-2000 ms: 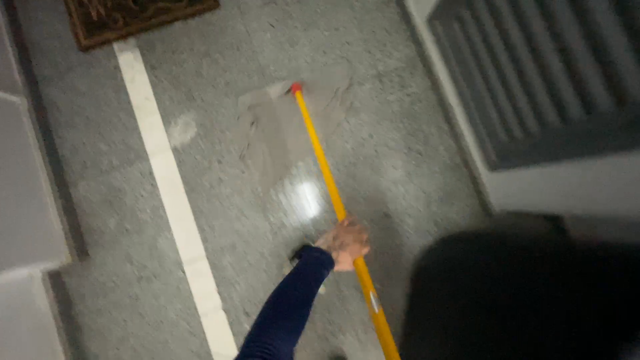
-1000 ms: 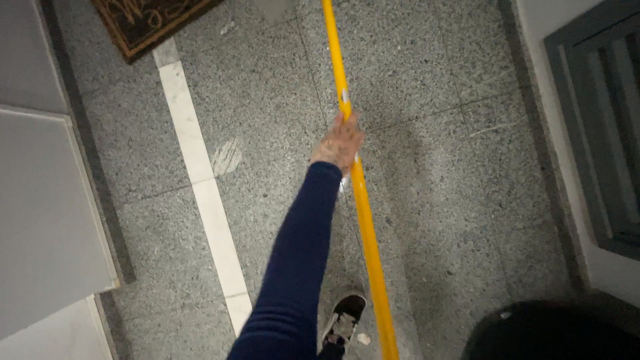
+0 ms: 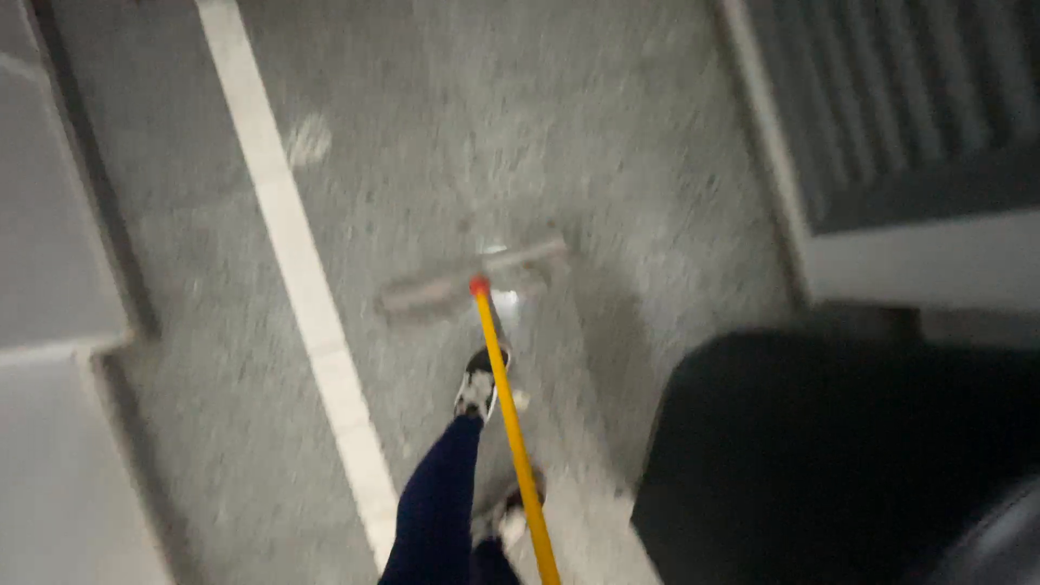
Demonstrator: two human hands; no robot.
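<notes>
A yellow pole (image 3: 517, 439) runs from the lower edge up to a red joint (image 3: 479, 286). Beyond the joint, a wide, blurred floor-tool head (image 3: 426, 298) lies crosswise on the speckled grey floor, seemingly with a greyish cloth on it. Neither my left hand nor my right hand shows, so any hold on the pole's upper end is hidden. One dark and pale shoe (image 3: 479, 386) is just below the head, left of the pole, at the end of a navy trouser leg (image 3: 435, 508). Another shoe (image 3: 512, 520), blurred, is partly behind the pole.
A white strip (image 3: 288, 244) crosses the floor on the left, beside stepped pale wall edges (image 3: 126, 337). At upper right stands a grey slatted panel (image 3: 894, 97) in a pale surround. A large dark object (image 3: 780, 455) blocks the lower right.
The tool head, farther up the floor two seconds ago, is now close to the feet. The navy-sleeved hand that gripped the pole has left the view. The patterned mat is out of sight.
</notes>
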